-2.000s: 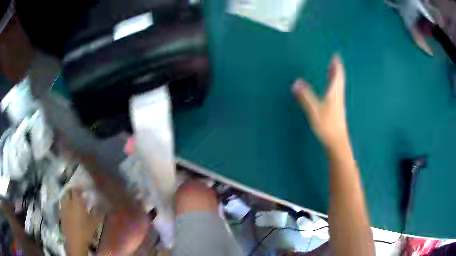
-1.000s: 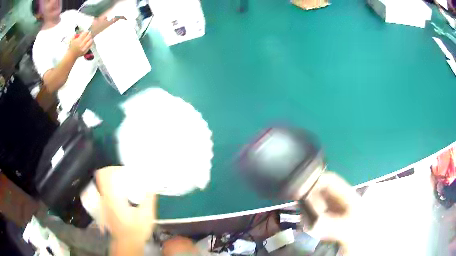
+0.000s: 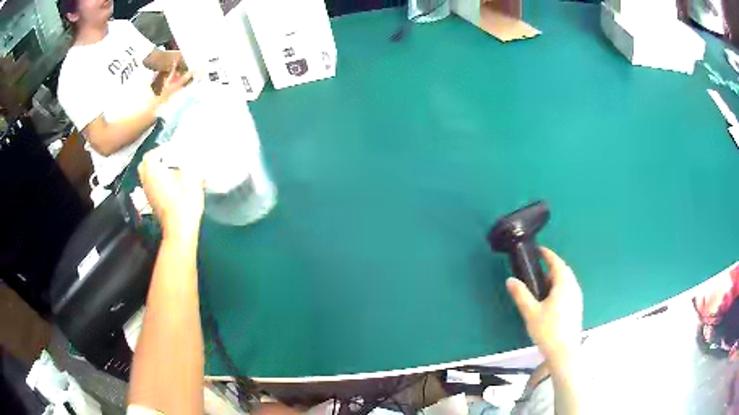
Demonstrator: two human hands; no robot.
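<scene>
My left hand (image 3: 174, 190) grips a bagged white product (image 3: 223, 154) by its bag, held up over the left part of the green table. The product hangs to the right of the hand, its lower end rounded under frosted plastic. My right hand (image 3: 555, 304) is closed around the handle of a black barcode scanner (image 3: 520, 227) over the right front of the table. The scanner's wide head points up and to the left, apart from the product.
The green table (image 3: 389, 243) has a pale front edge. A black label printer (image 3: 97, 259) sits at left. White retail boxes (image 3: 296, 49) stand at the back left beside a coworker (image 3: 113, 89). An open box (image 3: 494, 20) and a white box (image 3: 652, 40) are at the far edge.
The bagged product has moved up and left with my left hand. The scanner in my right hand has moved right and up. The coworker's hands have moved behind the product.
</scene>
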